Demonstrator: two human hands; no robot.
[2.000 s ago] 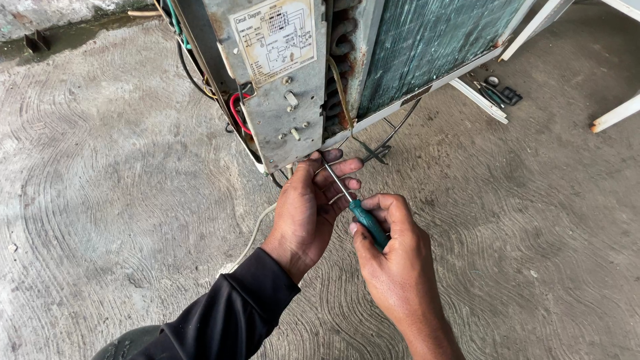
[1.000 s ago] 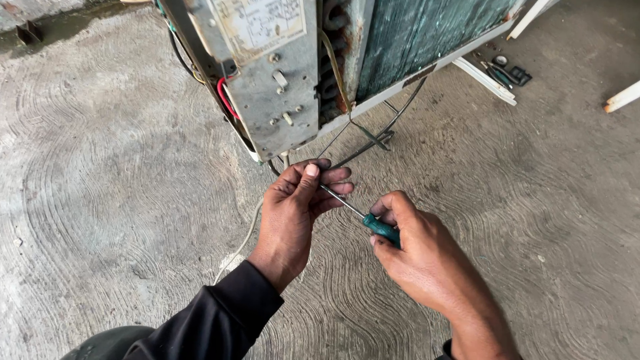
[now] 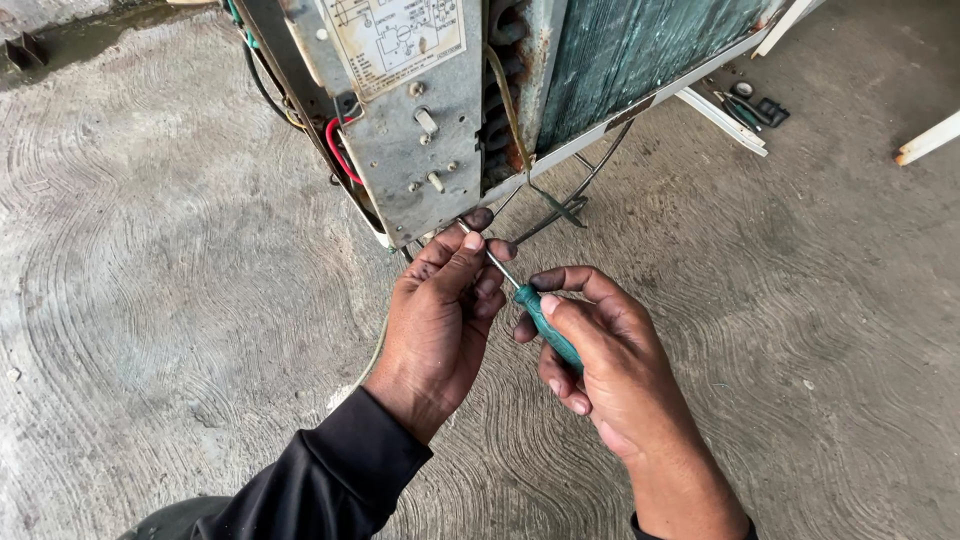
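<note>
My right hand (image 3: pixel 607 345) grips the teal handle of a screwdriver (image 3: pixel 550 328), whose metal shaft slants up and left. The thumb and fingers of my left hand (image 3: pixel 450 307) pinch that shaft near its tip, just under the lower edge of a metal control panel (image 3: pixel 420 150). This panel belongs to an air conditioner and bears a circuit diagram label (image 3: pixel 397 41), small shafts and screws. What the tip touches is hard to make out. Right of the panel are rusty coil bends and the finned coil (image 3: pixel 622 67). A red wire (image 3: pixel 335 150) loops out at the panel's left edge.
A dark metal rod frame (image 3: pixel 592 176) and a loose cable end (image 3: pixel 555 204) hang below the unit. Pliers (image 3: pixel 739 111) and a tape roll (image 3: pixel 742 89) lie on the grooved concrete floor at upper right, near white metal legs (image 3: pixel 930 139). A pale cable (image 3: pixel 379 349) runs behind my left wrist.
My right hand keeps hold of the screwdriver, and its grip has shifted on the handle. My left hand stays at the shaft by the panel's lower edge.
</note>
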